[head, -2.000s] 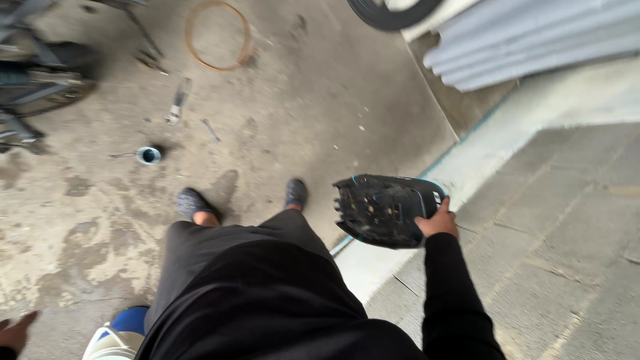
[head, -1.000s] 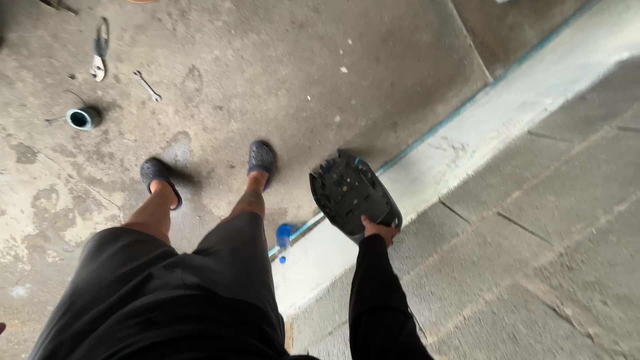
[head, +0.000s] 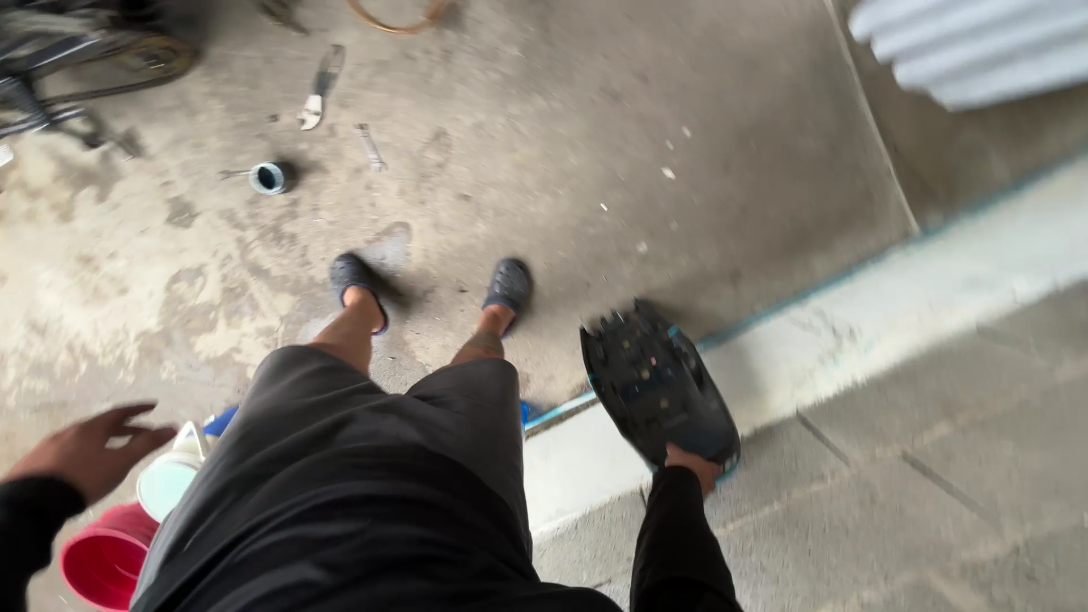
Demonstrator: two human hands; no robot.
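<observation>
My right hand point(head: 693, 469) grips the lower end of a black plastic tray-like case point(head: 659, 382) with raised edges and small bits in it. The case hangs above the seam between the floor and a pale painted strip at the wall. My left hand point(head: 93, 450) is at the lower left, its fingers spread and holding nothing. Below it are a red plastic bucket point(head: 106, 557) and a white container point(head: 168, 484). The inside of my right hand's grip is partly hidden by the case.
On the concrete floor lie an adjustable wrench point(head: 316, 100), a smaller wrench point(head: 371, 148) and a round tin point(head: 269, 178). A bicycle part with a chain point(head: 127, 81) is at upper left. Pale corrugated sheets point(head: 986, 47) lie at upper right. A block wall point(head: 892, 510) borders the right side.
My left hand, at the left edge a second ago, has come further into view. My right hand keeps hold of the black case. The view has shifted, bringing the red bucket in.
</observation>
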